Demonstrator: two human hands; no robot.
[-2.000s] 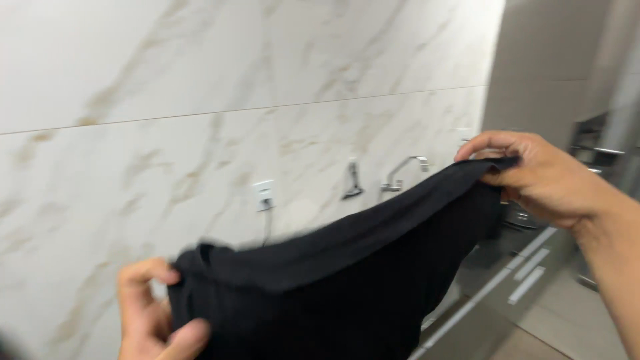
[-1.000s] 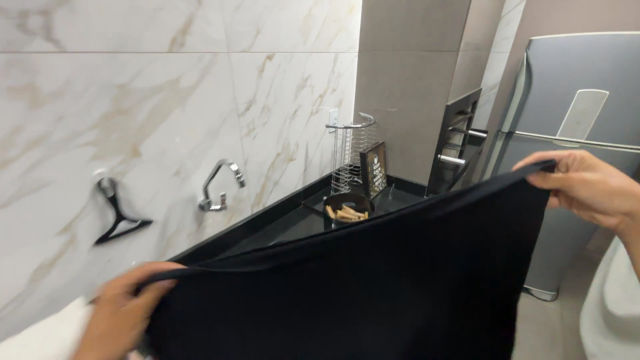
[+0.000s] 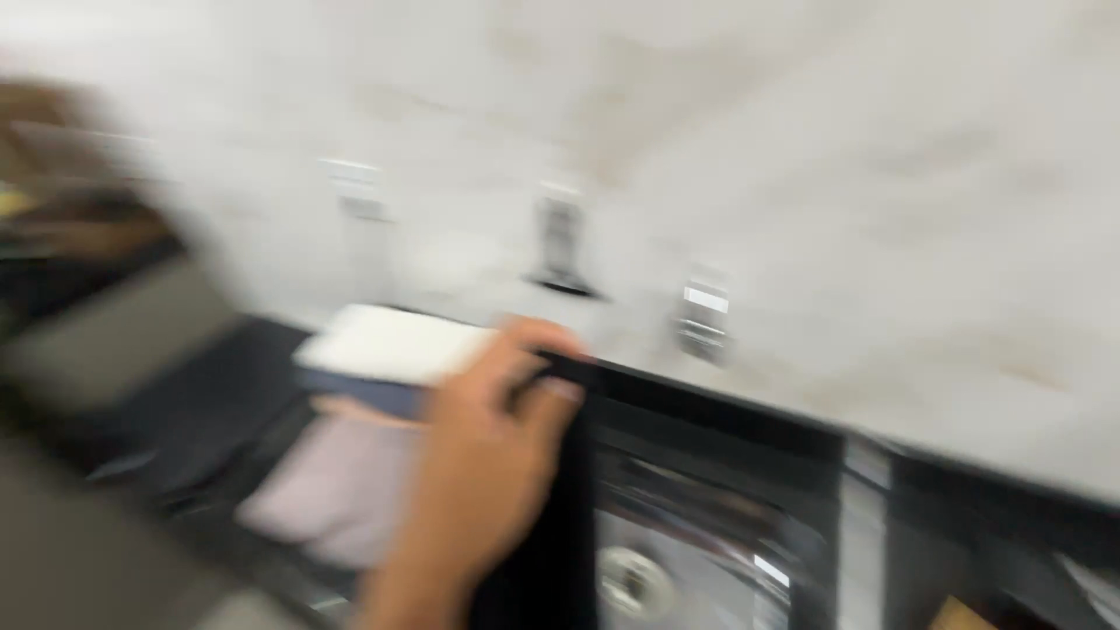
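Near the middle, my left hand [image 3: 490, 437] pinches the top edge of a black cloth [image 3: 547, 542] between thumb and fingers; the cloth hangs down below it. Just behind and left of that hand lies a stack of folded cloths, with a white one [image 3: 394, 346] on top, a dark blue one [image 3: 367, 391] under it and a pale pink one [image 3: 337, 490] hanging lower. My right hand is out of the frame. The whole view is strongly blurred by motion.
A sink basin [image 3: 682, 542] with a drain lies right of the cloth in the black counter [image 3: 717, 398]. On the marbled wall are a faucet [image 3: 704, 319], a black squeegee-like tool [image 3: 563, 245] and an outlet [image 3: 354, 184]. Blurred items stand at far left.
The black cloth was stretched between both hands; now it hangs from my left hand, and my right hand has left the view. The view has swung left.
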